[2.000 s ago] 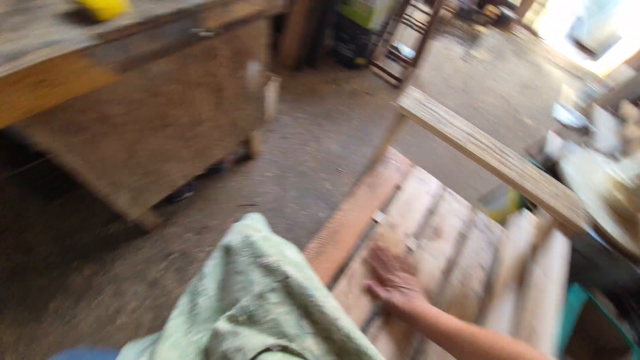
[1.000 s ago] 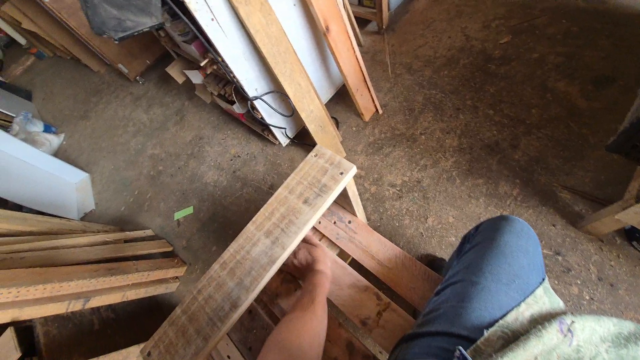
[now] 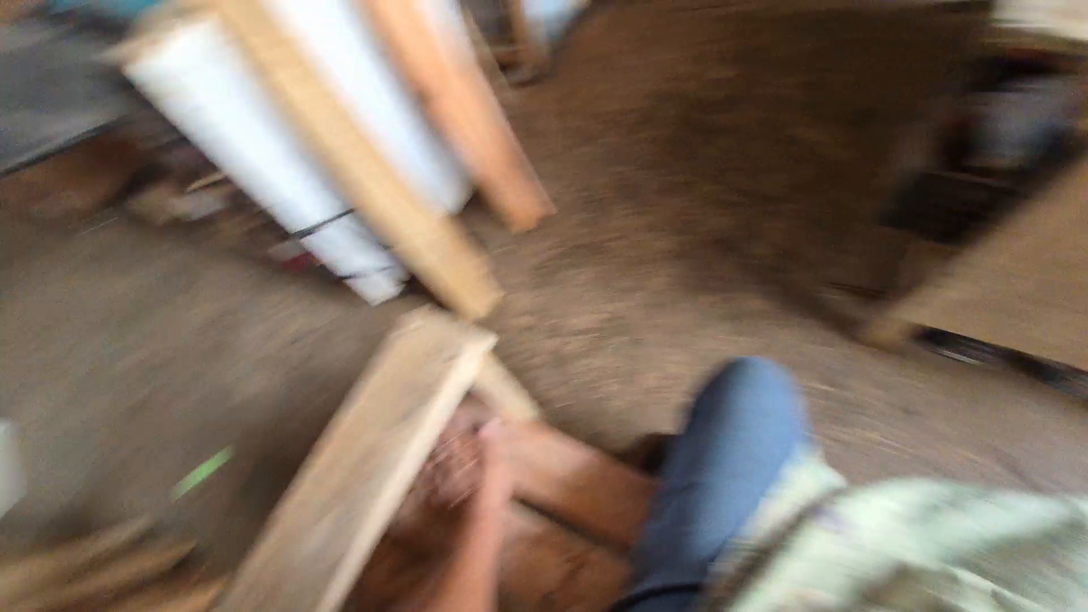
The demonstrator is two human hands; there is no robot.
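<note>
My left hand [image 3: 459, 459] is low and left of centre, blurred, beside the inner edge of a flat wooden armrest board [image 3: 357, 476]. It is over the reddish wooden slats [image 3: 578, 476] of a seat. Whether its fingers grip anything does not show. A short wooden post [image 3: 506, 387] stands under the far end of the armrest. To the right of the slats are my blue-trousered knee [image 3: 735, 476] and a pale green cloth [image 3: 918, 544]. My right hand is out of view.
Past the armrest, a light wooden plank [image 3: 365, 161], white panels [image 3: 246, 127] and a reddish board [image 3: 467, 119] lean together. Wood pieces [image 3: 102, 569] lie at the lower left, near a green strip [image 3: 201, 473] on the floor. A wooden workbench panel [image 3: 1011, 263] stands at the right.
The view has swung widely since the first frame, which showed a hand spread on the slats. Since one second ago, my left hand has stayed beside the armrest.
</note>
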